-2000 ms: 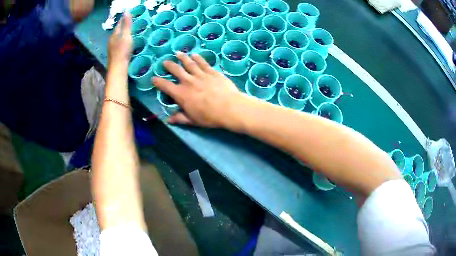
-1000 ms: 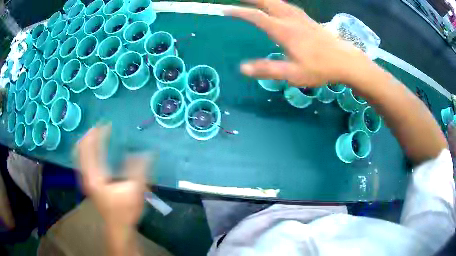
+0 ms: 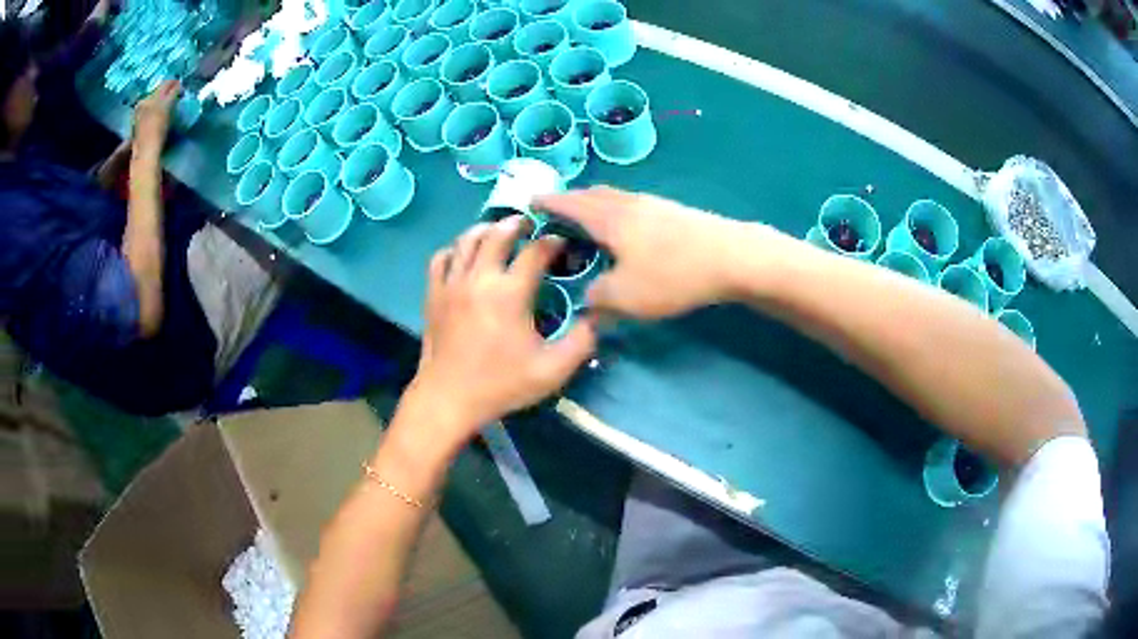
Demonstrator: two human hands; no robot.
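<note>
Several turquoise fan housings with dark motors stand between my hands, mid-bench. The rear one [image 3: 522,187] looks whitish at its rim. My left hand [image 3: 493,312] curls around the group's left and near side, hiding much of it. My right hand [image 3: 649,250] presses on the right side, its fingers over the housings. More housings [image 3: 468,69] stand packed in rows behind and to the left, upright, with dark motors inside. A thin lead wire sticks out from the nearest row.
More housings [image 3: 924,231] stand at the right, one [image 3: 958,472] apart near the front edge. A bag of screws [image 3: 1033,225] lies by the white line. White parts [image 3: 268,56] and another person [image 3: 94,262] are at the left. An open carton [image 3: 162,537] stands below.
My view has turned back to the left since a second ago. Both hands, spread apart in the air then, have come together around the small group of housings.
</note>
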